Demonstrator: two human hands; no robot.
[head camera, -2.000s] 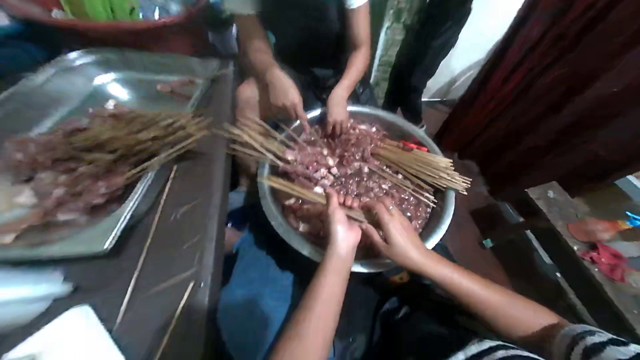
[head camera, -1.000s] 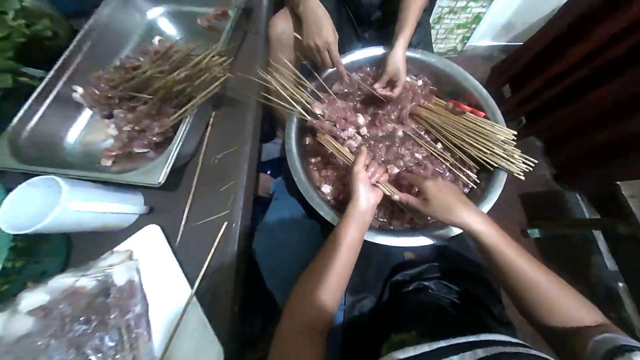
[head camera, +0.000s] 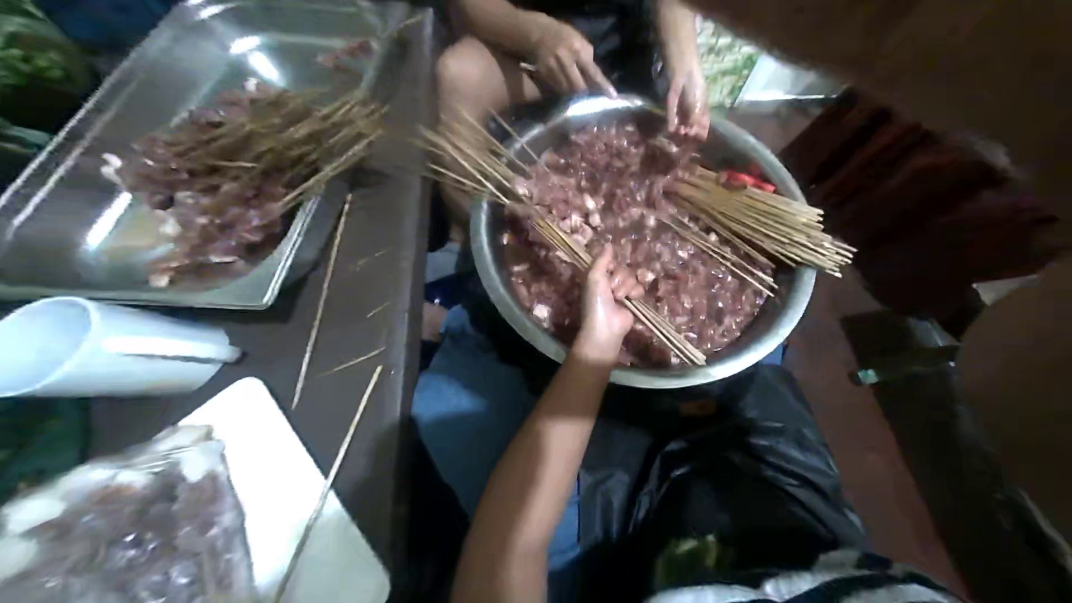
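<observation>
My left hand (head camera: 610, 297) is closed around a bundle of thin bamboo skewers (head camera: 668, 331) over a round metal basin (head camera: 800, 310). Small pieces of raw meat (head camera: 695, 272) fill the basin. My right hand is out of sight; a large blurred arm (head camera: 1013, 360) crosses the upper right and right edge, close to the camera. More bamboo skewers (head camera: 762, 218) lean over the basin's right rim, and another group (head camera: 473, 159) sticks out over its left side. Across the basin, another person's hands (head camera: 574, 63) are at the far rim, one of them above the meat.
On the dark table (head camera: 389, 276) at left, a rectangular steel tray (head camera: 75, 167) holds skewered meat (head camera: 226, 184). Nearer are a white plastic jug (head camera: 126, 347), a white board (head camera: 268, 452), a bag of meat (head camera: 142, 519) and loose skewers (head camera: 322, 301). Red cloth (head camera: 913, 193) hangs at right.
My right hand has left the bundle of skewers and gone out of view, while my left hand stays closed on it. The other person's hands have moved apart, away from the meat's middle.
</observation>
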